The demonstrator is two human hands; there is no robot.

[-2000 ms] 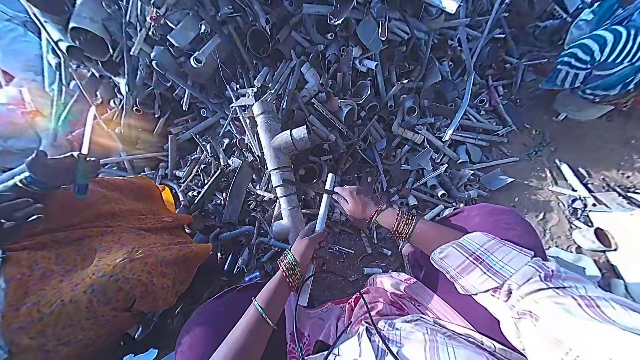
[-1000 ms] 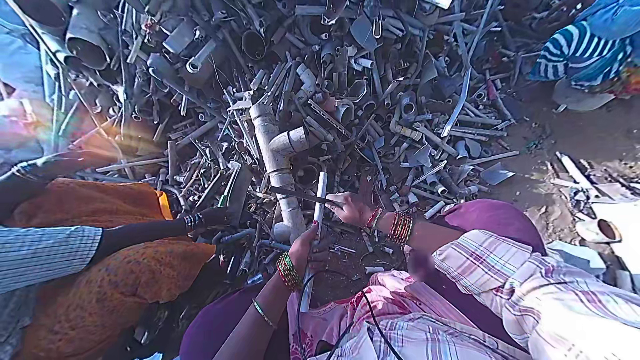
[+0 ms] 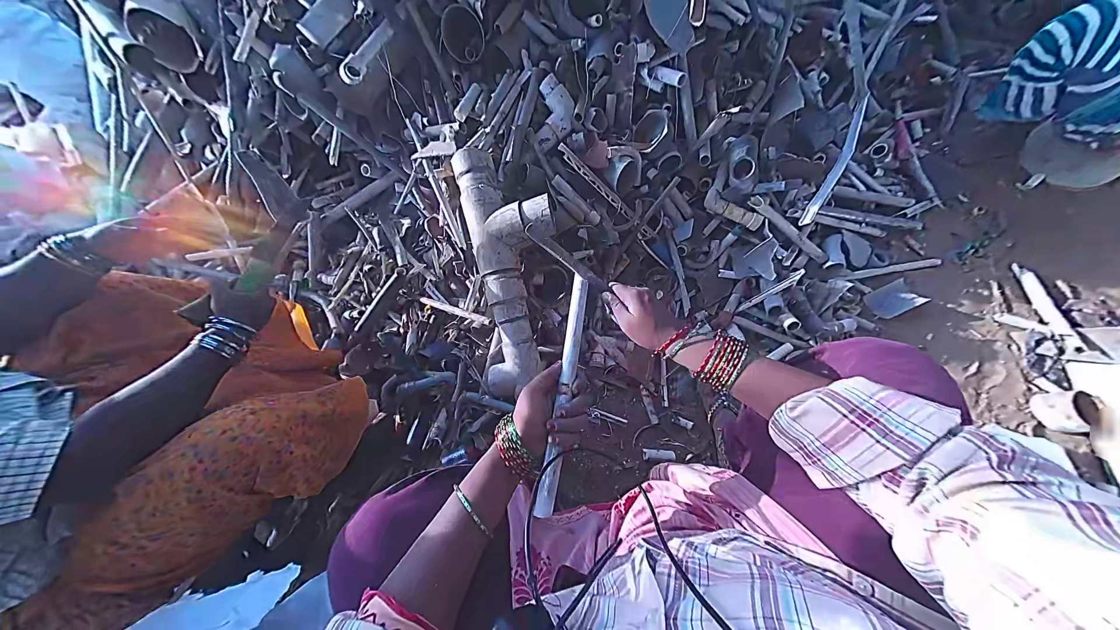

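Observation:
My left hand [image 3: 547, 411] is closed around a white plastic pipe [image 3: 573, 332], which stands nearly upright over my lap. In my right hand [image 3: 643, 315] is a dark, narrow metal tool [image 3: 564, 258], perhaps a blade; its exact kind cannot be told. That tool slants up to the left, over or just behind the pipe's upper end; whether they touch is unclear. Beyond my hands lies a thick grey branched pipe fitting [image 3: 499, 262] with dark bands, its lower end near my left hand.
A large heap of scrap plastic pipes [image 3: 376, 219] fills the ground ahead. At the left a co-worker in orange cloth [image 3: 219, 437] reaches toward the heap. Bare soil and scraps [image 3: 1041, 306] lie at the right, below a striped cloth [image 3: 1050, 79]. A thin black cable [image 3: 656, 525] crosses my lap.
The co-worker's arms have come further over the orange cloth than two seconds ago. The white pipe stays in my left hand and the dark tool in my right, with only small shifts.

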